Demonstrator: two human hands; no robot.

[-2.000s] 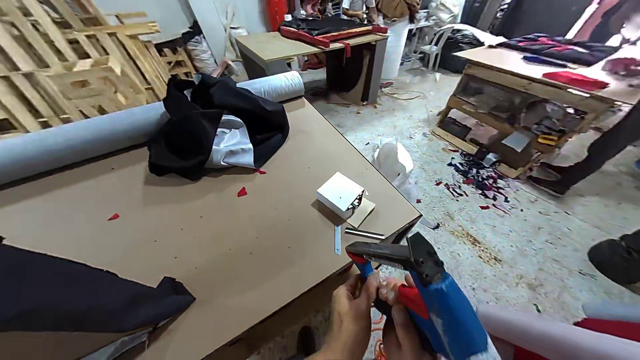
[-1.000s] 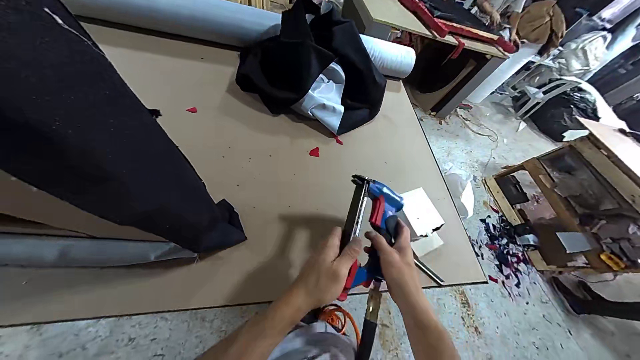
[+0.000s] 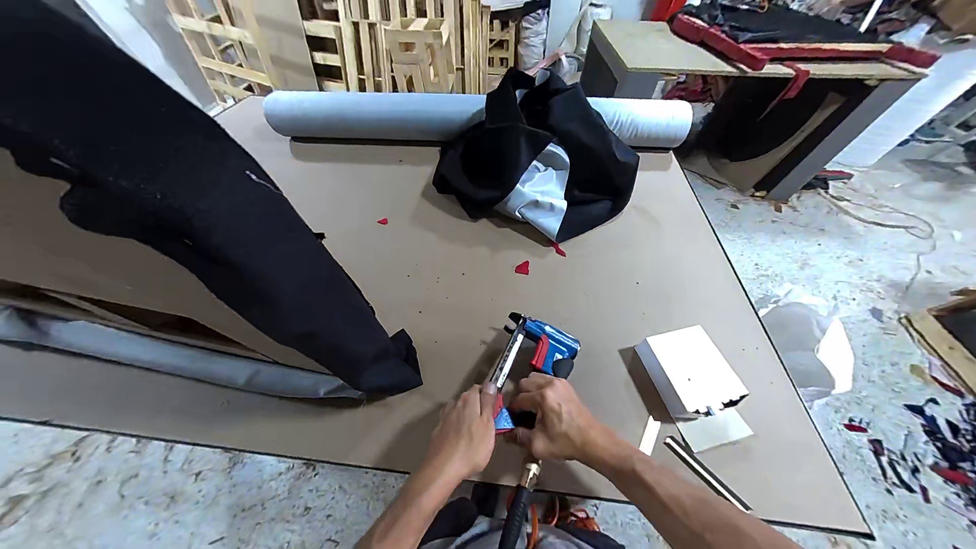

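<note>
A blue and red pneumatic staple gun (image 3: pixel 560 347) is held over the table, with its air hose (image 3: pixel 518 512) hanging from the handle's end. My left hand (image 3: pixel 467 431) grips the rear of its metal staple magazine (image 3: pixel 509 352). Around the handle closes my right hand (image 3: pixel 550 412). To the right a white box (image 3: pixel 692 371) rests on a flat pale piece, beside loose staple strips (image 3: pixel 705 473). Black fabric (image 3: pixel 252 229) drapes over a frame at the left. A bundle of black and white fabric (image 3: pixel 534 164) lies at the back.
The brown tabletop (image 3: pixel 595 297) has red scraps (image 3: pixel 522 268) on it. A pale fabric roll (image 3: pixel 381 116) runs along its far edge. Wooden pallets (image 3: pixel 419 53) stand behind, and another table (image 3: pixel 648 47) is at the back right. Dark scraps litter the floor at right.
The view has swung noticeably. The staple gun, held in both hands, was beside the white box one second ago and now points away over the table, left of the box.
</note>
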